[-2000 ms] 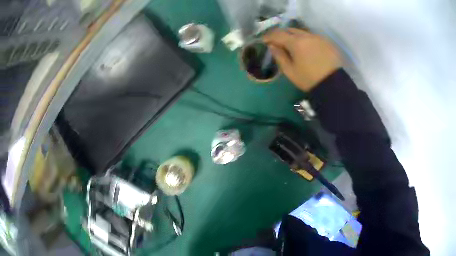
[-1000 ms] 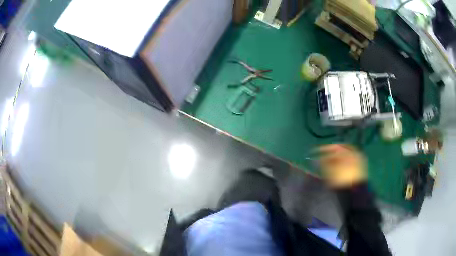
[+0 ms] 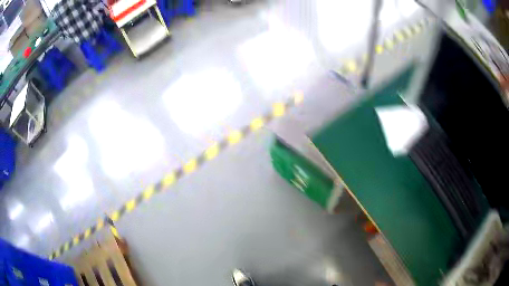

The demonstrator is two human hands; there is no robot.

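Note:
Neither of my hands is in the picture. Nearest in front of me on the right is a bench with a green mat (image 3: 365, 162). A white sheet or piece (image 3: 401, 129) lies on the mat. Beside it is a dark ridged object (image 3: 446, 181), blurred, and behind it a large black panel (image 3: 466, 111). A green box or sign (image 3: 303, 174) with white marks is at the bench's near side, low down. The picture is blurred by motion.
A grey floor with yellow-black tape (image 3: 212, 151) runs across. A wooden pallet (image 3: 106, 265) and blue crates (image 3: 33, 267) are at the lower left. A shoe (image 3: 241, 277) shows at the bottom. A person in a checked shirt (image 3: 78, 19), blue stools and trolleys are at the upper left.
The view has swung away from the feeder, pliers and cables to a green-matted bench at right and the floor. The hand seen before has left the picture.

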